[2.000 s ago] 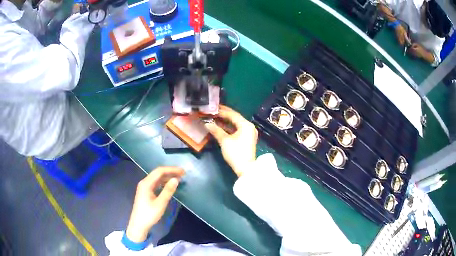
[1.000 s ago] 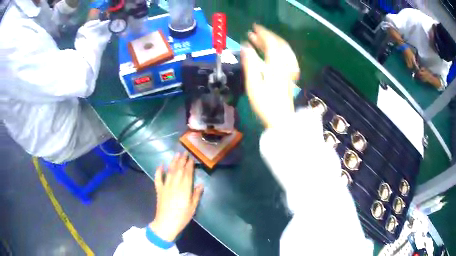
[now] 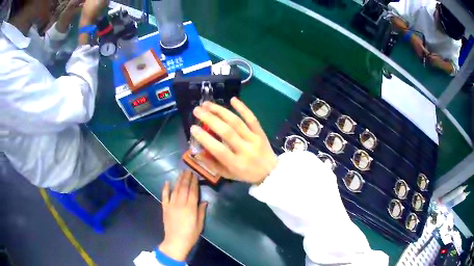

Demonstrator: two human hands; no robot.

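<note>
The black toggle press stands on the green bench. Its red handle is down, mostly hidden under my right hand, whose palm and spread fingers lie over it. The orange-brown nest block shows under the press, below my right hand. The press head is mostly covered, and the watch case in the nest is hidden. My left hand lies flat and empty at the bench edge, just in front of the block, with a blue band at the wrist.
A black tray with round watch cases is at the right, partly under my right sleeve. A blue control box carries a second block and a clear cylinder. A person in white sits at the left, another at upper right. White paper lies beyond the tray.
My right hand has gone from the nest, up past the upright handle, and down onto it; the handle is now lowered. My left hand has moved to the bench edge by the block and flattened.
</note>
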